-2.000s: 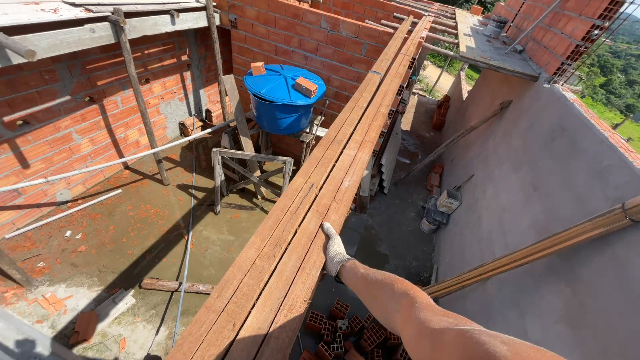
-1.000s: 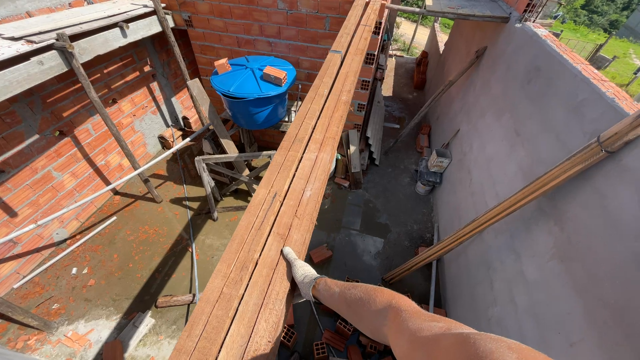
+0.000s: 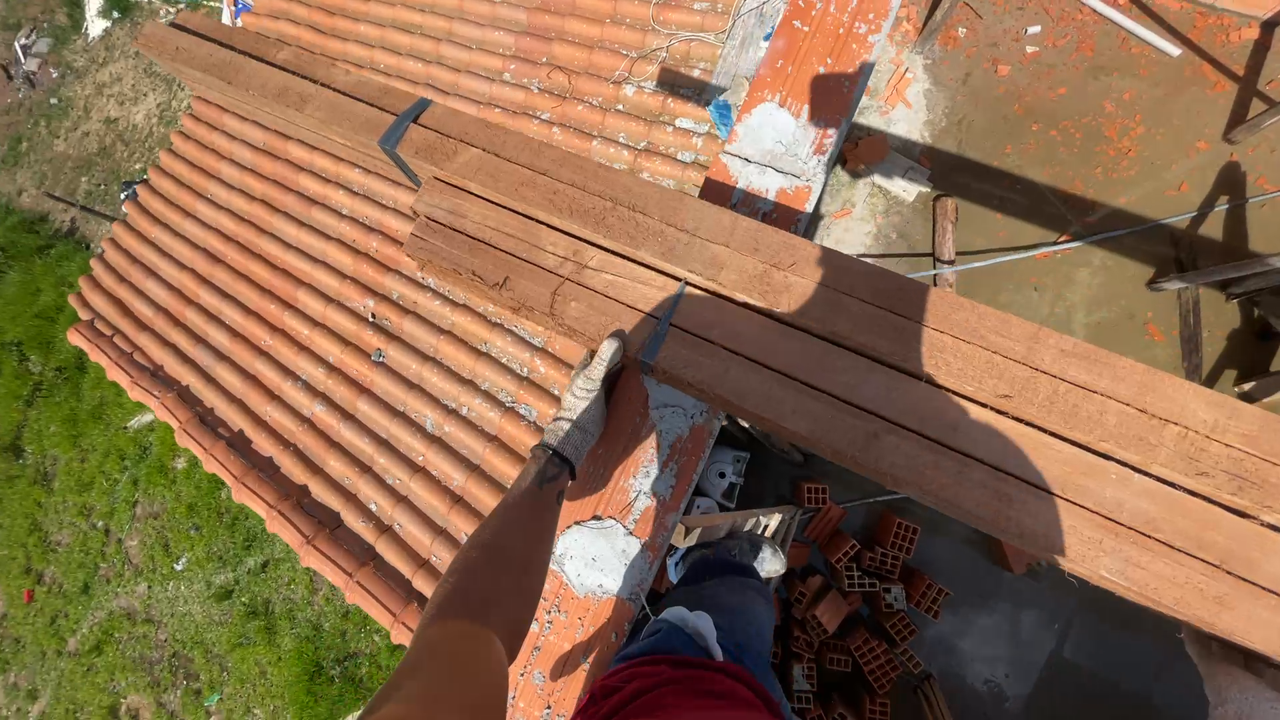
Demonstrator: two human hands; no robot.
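My left hand (image 3: 585, 405), in a knitted work glove, reaches up from the lower left and touches the near side of a bundle of long wooden beams (image 3: 850, 375). Its fingertips meet the wood just left of a dark metal strap (image 3: 662, 328); whether the fingers curl under the beam cannot be seen. The beams lie side by side, running from upper left to lower right across two brick walls. Another dark strap (image 3: 395, 142) crosses them farther left, where the nearer pair ends short of the others. My right hand is out of view.
A clay tile roof (image 3: 330, 340) slopes over grass on the left. The near brick wall top (image 3: 590, 500) bears mortar patches. My shoe (image 3: 750, 555) is beside it, above a deep drop with scattered hollow bricks (image 3: 875, 655). The far wall top (image 3: 780, 130) supports the beams.
The view has swung far to the left, from the blue water tank to the tile roof. Earlier my gloved right hand was on the beams; now my left hand touches them and the right is out of view.
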